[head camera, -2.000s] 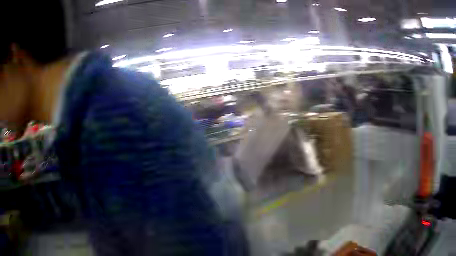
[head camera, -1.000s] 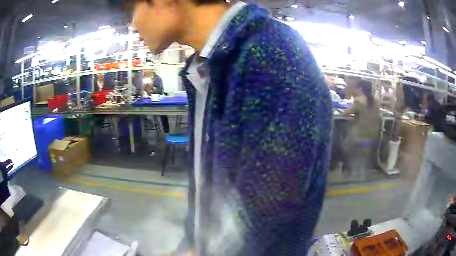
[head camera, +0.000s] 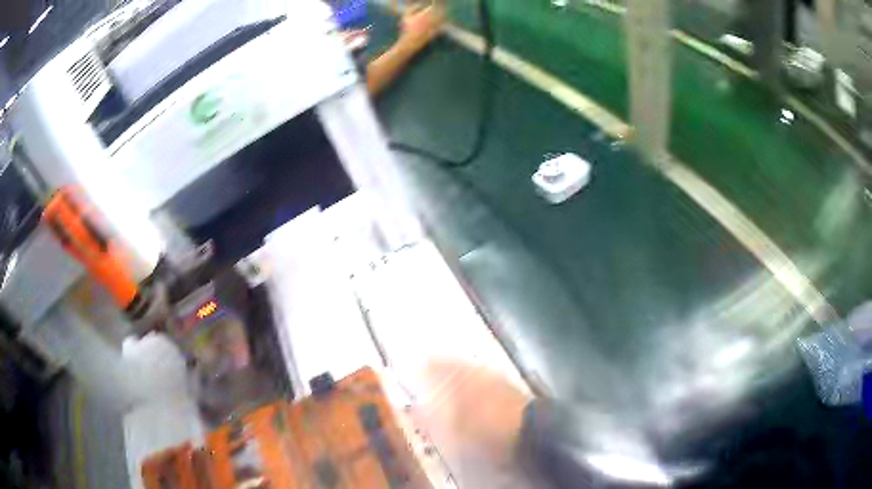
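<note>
My right hand (head camera: 473, 403) is blurred over the white table beside the right orange fixture (head camera: 335, 420), with a dark cuff behind it. Its fingers are too smeared to tell whether it holds anything. My left hand is not in view. The right fixture has dark slots and a small black block at its back edge. A second orange fixture (head camera: 176, 468) is at the lower left, partly cut off by the picture's bottom edge. A single white unit (head camera: 562, 178) lies on the dark green conveyor belt (head camera: 535, 258).
The white gantry machine (head camera: 220, 124) stands behind the fixtures. An orange screwdriver (head camera: 91, 248) hangs at the left, near a screw feeder (head camera: 225, 339) with red digits. Another person's arm (head camera: 392, 65) reaches over the belt. A dark cable hangs above it. A clear bag (head camera: 830, 365) is at the right.
The view has swung from the person in the blue patterned jacket and the monitor to the machine and belt. My right hand has come into view.
</note>
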